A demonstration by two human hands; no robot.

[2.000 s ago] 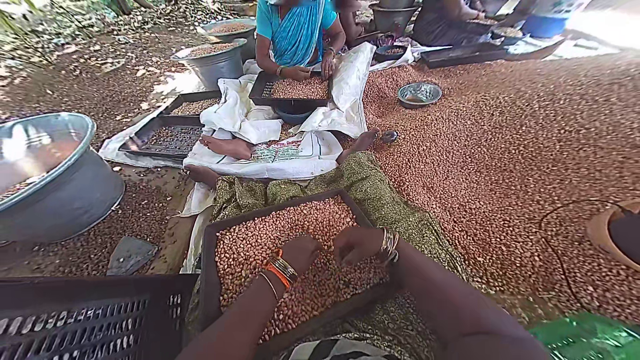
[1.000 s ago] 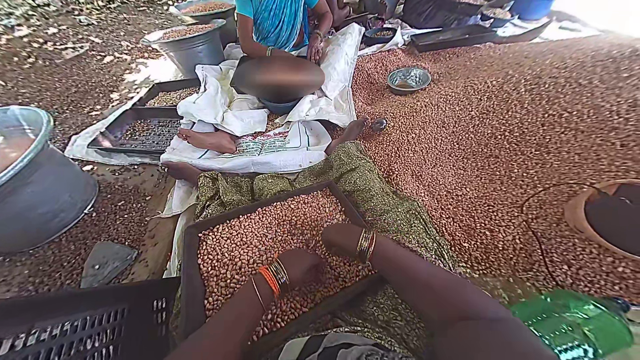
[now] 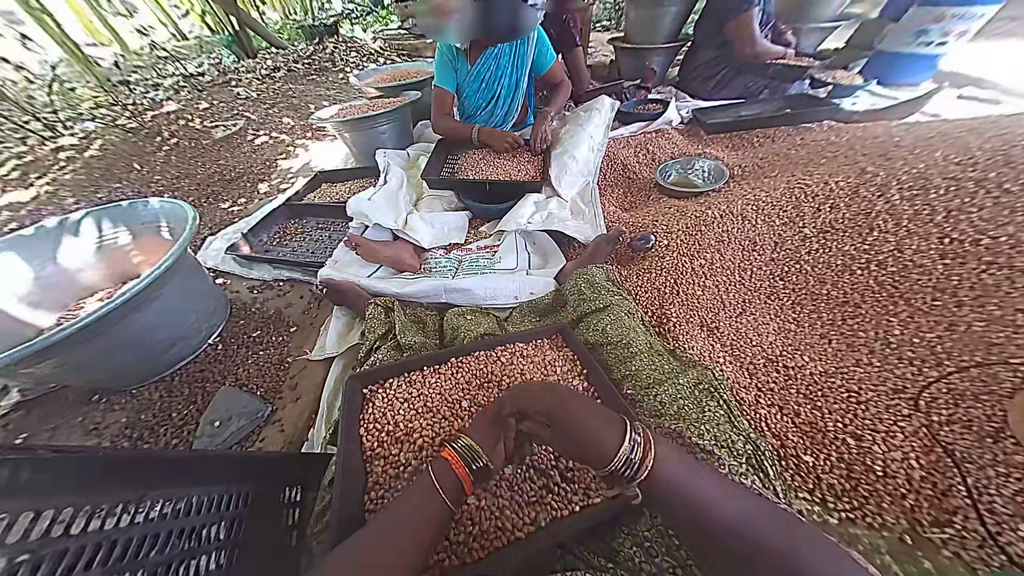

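A dark shallow tray (image 3: 352,448) full of reddish-brown nuts or seeds (image 3: 448,392) rests on my lap over patterned green cloth (image 3: 680,384). Above the middle of the tray, my left hand (image 3: 500,428), with orange and gold bangles at the wrist, touches my right hand (image 3: 560,416), which wears metal bangles. The fingers overlap and point down toward the nuts. Whether anything is held between them is hidden. Opposite me, a person in blue works with both hands over a black slatted tray (image 3: 432,172) of similar nuts.
A large heap of nuts (image 3: 840,280) spreads on the right, with a metal bowl (image 3: 692,174) on it. At left stand a big metal tub (image 3: 152,320) and a black slatted crate (image 3: 144,512). White sacks (image 3: 512,280) lie ahead, near bare feet and metal buckets (image 3: 376,128).
My hands were apart over the tray and have come together. The co-worker's hands, blurred one second ago, show again over their tray. The view has tilted up somewhat.
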